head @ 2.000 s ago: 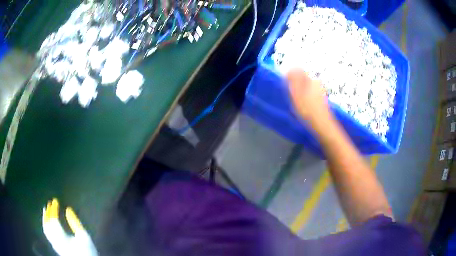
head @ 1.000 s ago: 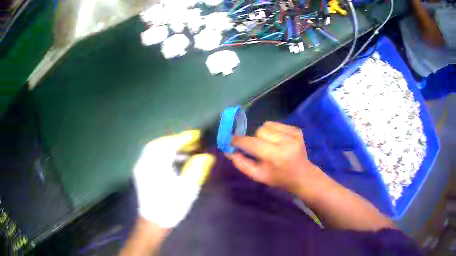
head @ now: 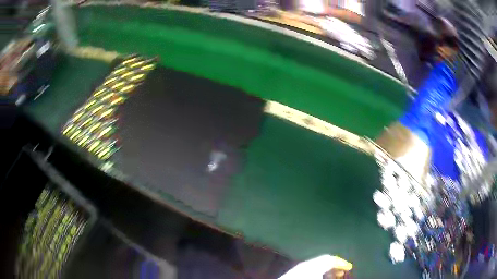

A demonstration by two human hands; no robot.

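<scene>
The frame is blurred. My left hand [head: 315, 268], in a white glove with a yellow fingertip, is cut off by the bottom edge; its grip is hidden. A small brownish patch under the fingertip may be part of my right hand; too little shows to tell. Rows of small circuit boards with yellow parts [head: 111, 101] lie at the left on the green bench [head: 305, 185], beside a black mat [head: 180, 131]. Loose white pieces [head: 400, 210] lie at the right.
A brighter green conveyor belt [head: 245, 65] runs behind the bench's pale edge strip. A hood wrapped in blue plastic [head: 430, 101] stands at the right above tangled wire leads [head: 441, 240]. More rows of boards [head: 49, 234] are below the bench at lower left.
The view has swung left along the bench. The blue bin has left the picture. My gloved hand is now at the bottom edge, and the blue band my right hand held is no longer seen.
</scene>
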